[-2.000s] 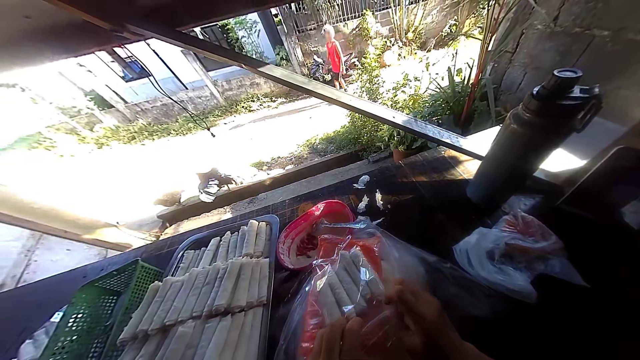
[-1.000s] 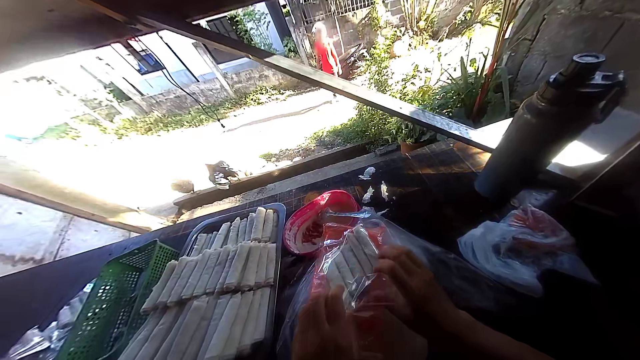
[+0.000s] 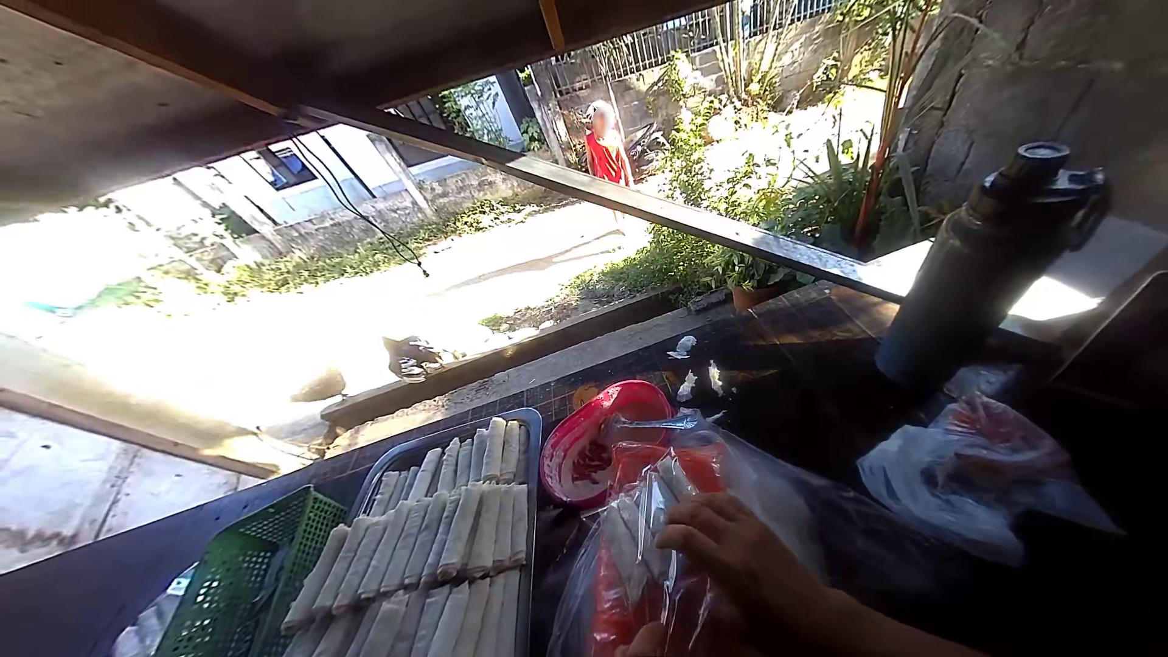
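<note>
Several pale wrapped rolls lie in a clear plastic bag (image 3: 639, 538) with red printing. Across the bag reaches my right hand (image 3: 730, 547), its fingers bent over the plastic and the rolls. Of my left hand (image 3: 646, 639) only fingertips show at the bottom edge, against the bag; the rest is out of frame. A metal tray (image 3: 534, 456) to the left holds rows of more pale rolls (image 3: 411, 547). Behind the bag stands a pink-red plastic bowl (image 3: 584, 447) with reddish filling inside and a utensil handle (image 3: 657, 422) over its rim.
A green perforated plastic basket (image 3: 228, 575) is left of the tray. At the right stand a dark insulated bottle (image 3: 976, 265) and a crumpled plastic bag (image 3: 958, 474). White scraps (image 3: 686, 385) lie on the dark table. A person in red (image 3: 607, 155) is outside, beyond a slanted beam (image 3: 584, 187).
My left hand has moved down, mostly out of view. My right hand has shifted over the rolls in the bag.
</note>
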